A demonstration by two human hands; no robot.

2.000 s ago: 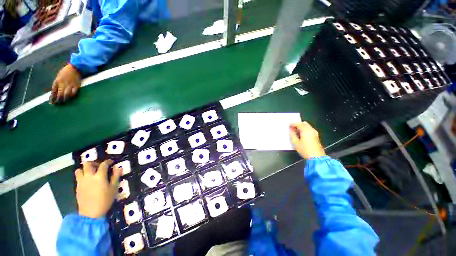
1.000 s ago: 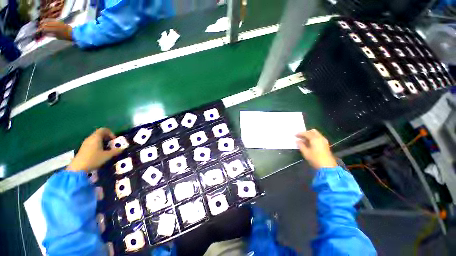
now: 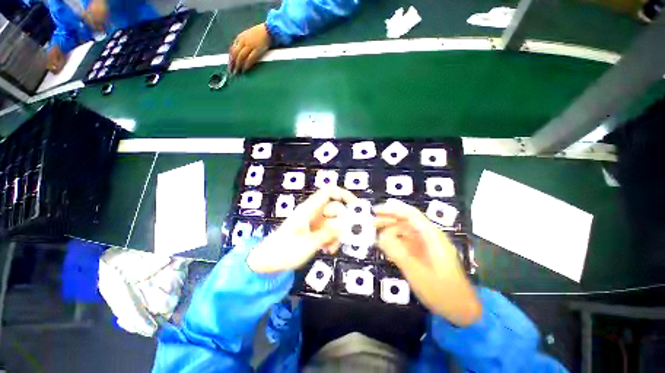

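Observation:
A white housing (image 3: 356, 230), rounded and square with a dark round centre, is held up over the middle of the blister tray. My left hand (image 3: 310, 227) grips its left side and my right hand (image 3: 417, 248) is at its right side, fingers bent. Whether a film piece is between my right fingertips is too small to tell. The black blister tray (image 3: 292, 154) lies in front of me with white housings in its pockets. One pocket in the back row, second from the left, is empty. My hands and forearms hide some pockets.
White sheets lie left (image 3: 181, 209) and right (image 3: 534, 223) of the tray. A stack of black trays (image 3: 62, 171) is at far left, a crumpled cloth (image 3: 142, 286) at lower left. Across the green belt (image 3: 437, 91), a coworker's hand (image 3: 250, 48) touches a small dark unit (image 3: 217, 81).
The view has swung left. My left hand has left the tray's back-left corner and my right hand has left the white sheet. Both are now together over the tray at a housing.

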